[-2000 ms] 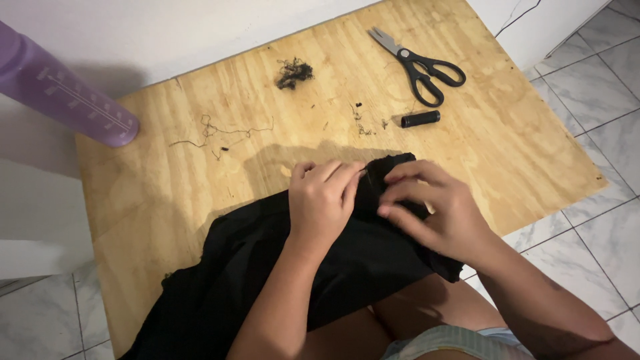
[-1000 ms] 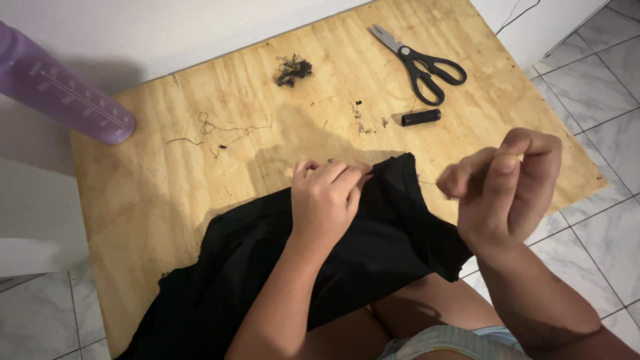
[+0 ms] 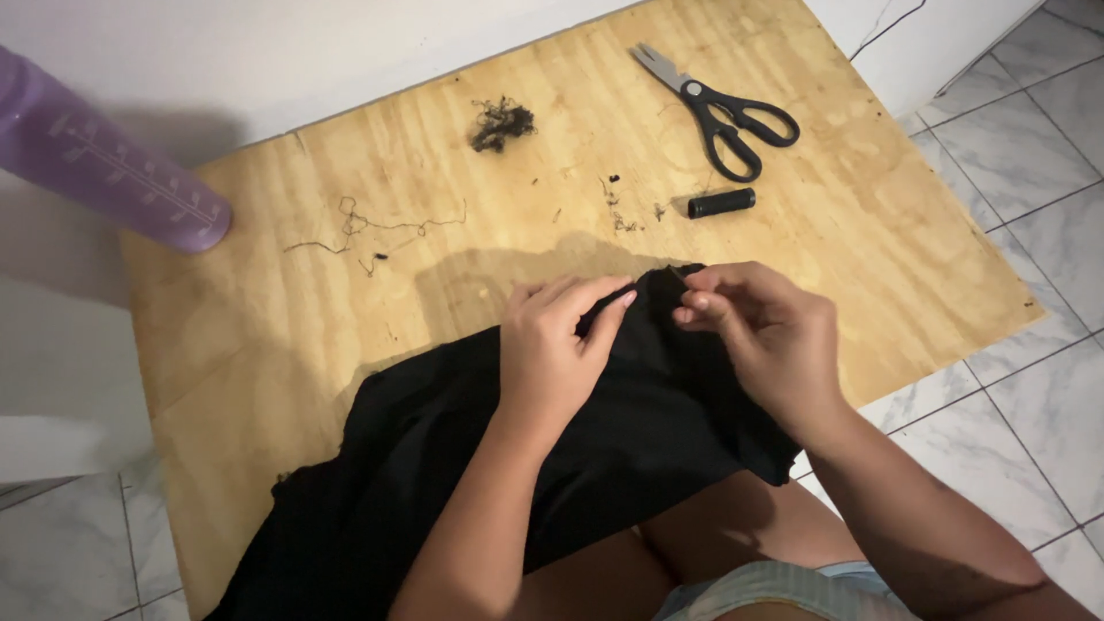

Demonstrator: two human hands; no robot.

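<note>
Black fabric [image 3: 448,440] lies across the near part of the wooden table and over my lap. My left hand [image 3: 565,332] pinches its upper edge between thumb and fingers. Just to the right, my right hand [image 3: 750,328] has its thumb and fingertips together at the fabric's top corner, on something small and thin, perhaps a needle, too small to tell for sure. Black-handled scissors [image 3: 720,112] lie at the table's far right, with a black thread spool [image 3: 722,203] below them.
The wooden table [image 3: 216,345] holds a clump of black threads [image 3: 502,125], a long loose thread [image 3: 388,226] and small scraps of thread [image 3: 623,220]. A purple bottle [image 3: 129,164] stands at the left. A white wall [image 3: 302,52] borders the far edge; tiled floor [image 3: 1035,414] shows at the right.
My right hand, raised out to the right of the fabric one second ago, is back at its top corner beside my left hand. My left hand has stayed on the fabric's edge.
</note>
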